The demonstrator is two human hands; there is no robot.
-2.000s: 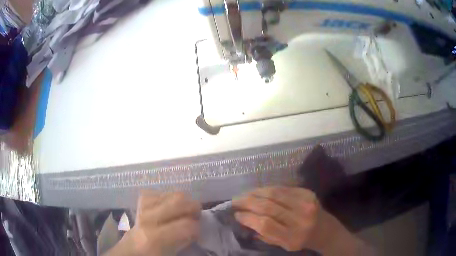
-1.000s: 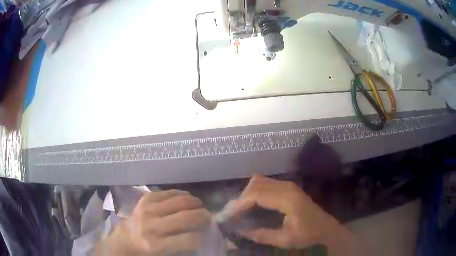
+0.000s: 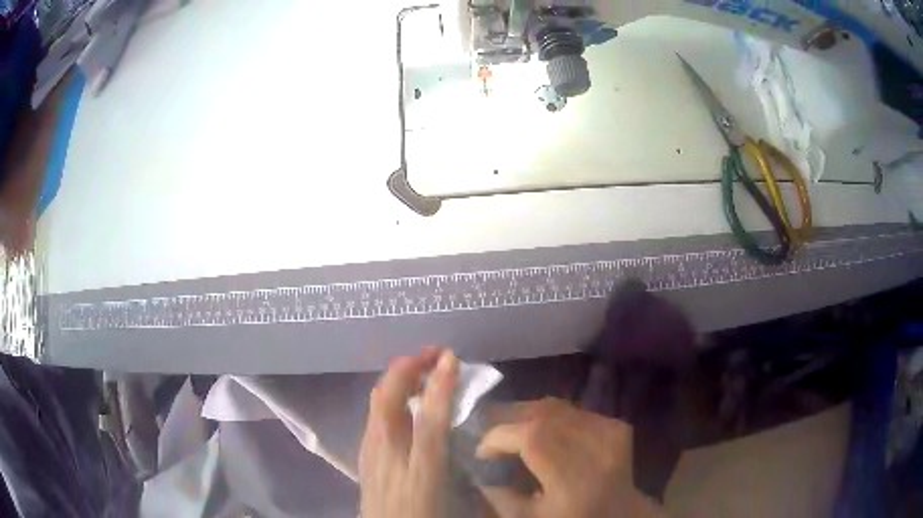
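Note:
My left hand (image 3: 410,435) holds a small pale, nearly white end of cloth (image 3: 474,390) between its raised fingers, in front of the table's front edge. My right hand (image 3: 557,455) is just right of it, its fingers curled on a dark grey part of the cloth (image 3: 491,465). Both hands are at the lap, low in the picture. Pale lilac-grey and purple-grey fabric (image 3: 273,445) hangs in folds left of my left hand. A dark purple piece (image 3: 643,354) lies over the table edge, right of my hands.
The white table (image 3: 233,182) has a ruler strip (image 3: 405,298) along its front edge. The machine's needle area (image 3: 486,76) is at the top centre. Scissors (image 3: 754,177) lie at the right beside white scraps (image 3: 784,106). Cut pieces (image 3: 111,40) are at the upper left.
My left hand has turned upward and moved right, closer to my right hand, and a pale cloth end now shows at its fingers. More pale fabric shows at the left. The view has shifted slightly.

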